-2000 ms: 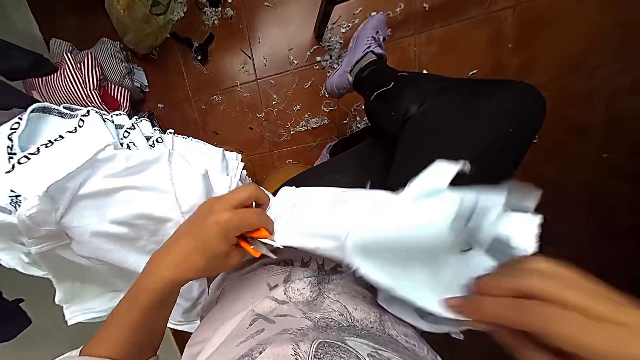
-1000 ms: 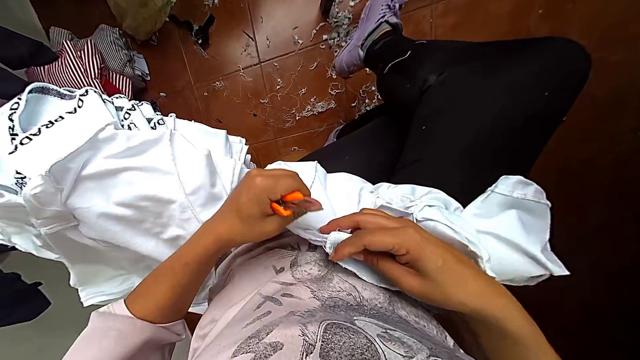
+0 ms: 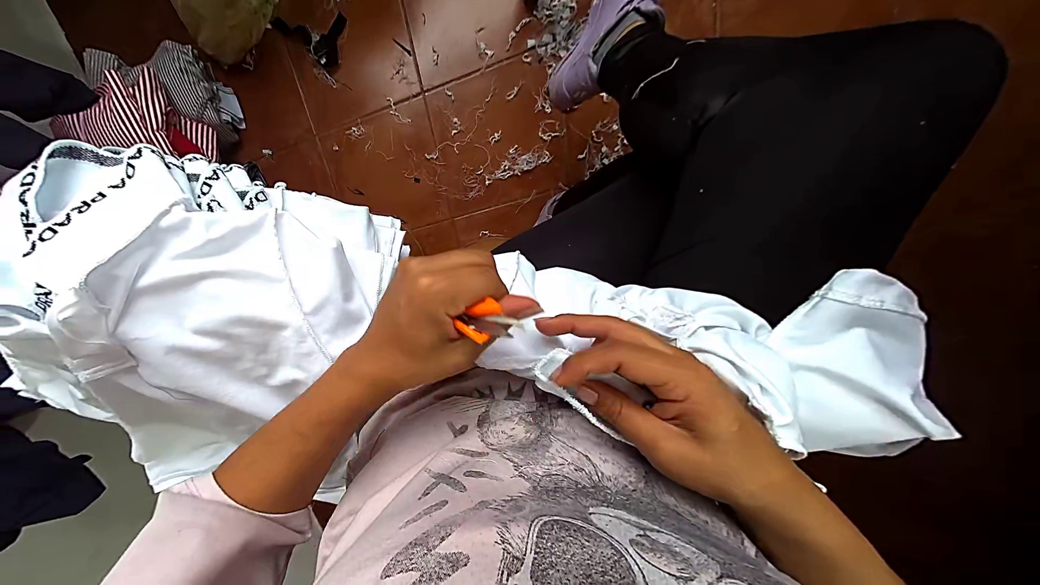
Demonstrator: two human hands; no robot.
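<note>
My left hand (image 3: 439, 321) is closed around small orange-handled snips (image 3: 485, 307), whose metal blades point right, just above a white cloth. That white garment (image 3: 861, 349) lies bunched across my lap. With thumb and fingers, my right hand (image 3: 666, 398) pinches its seamed edge, close to the blade tips. A pile of white garments (image 3: 219, 284) with black lettering on their waistbands rests at the left, partly behind my left forearm.
Striped red and grey cloths (image 3: 138, 110) lie beyond the pile. Thread scraps (image 3: 520, 162) litter the tiled floor (image 3: 366, 154) near a purple shoe (image 3: 581, 65). Dark cloth (image 3: 45, 483) lies at lower left, and my black-clad leg (image 3: 796, 154) crosses the upper right.
Two seconds ago my right hand was blurred at the far right of the garment; it has since moved left to the seamed edge. The snips remain in my left hand.
</note>
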